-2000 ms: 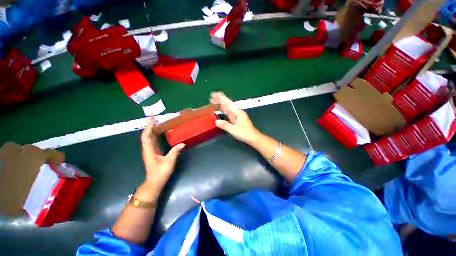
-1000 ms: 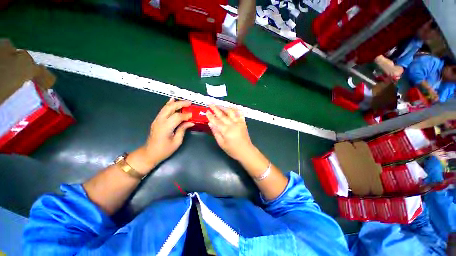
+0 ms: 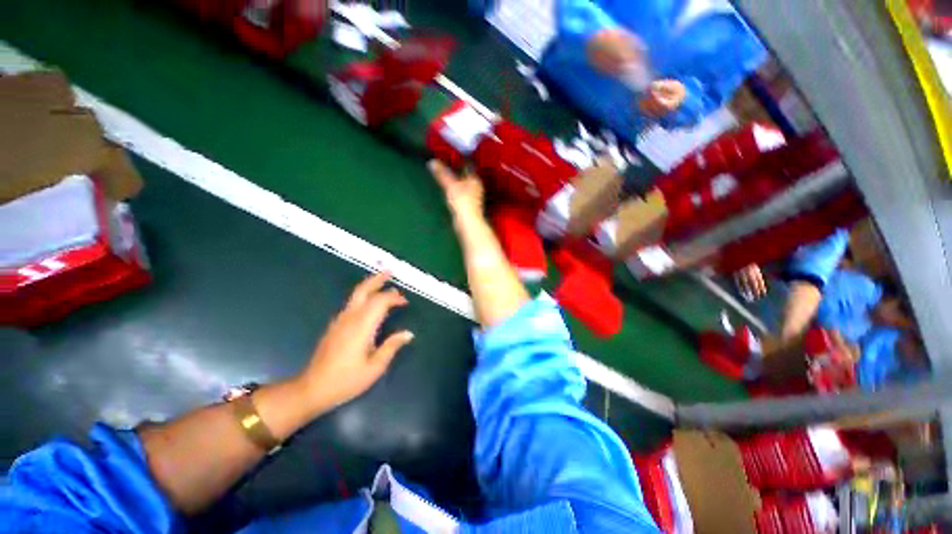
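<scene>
My left hand (image 3: 360, 339) is empty over the dark green worktop (image 3: 271, 323), its fingers apart. My right hand (image 3: 459, 193) reaches out over the green belt, blurred, with its fingers apart and nothing seen in it. Its fingertips are just below a red box with a white end (image 3: 465, 127); touching or apart I cannot tell. Right of the right forearm, two red boxes, one near the arm (image 3: 519, 242) and one further right (image 3: 588, 292), lie on the belt, blurred.
An open red box with a brown flap (image 3: 57, 250) stands at the left. Beyond the white strip (image 3: 282, 214), more red boxes (image 3: 391, 83) lie on the belt. People in blue work across it. A grey metal bar (image 3: 814, 409) crosses above piled red boxes (image 3: 788, 464).
The small red box is out of my hands and I cannot find it. My right hand has moved forward over the belt. My left hand has opened. The view has turned and shifted.
</scene>
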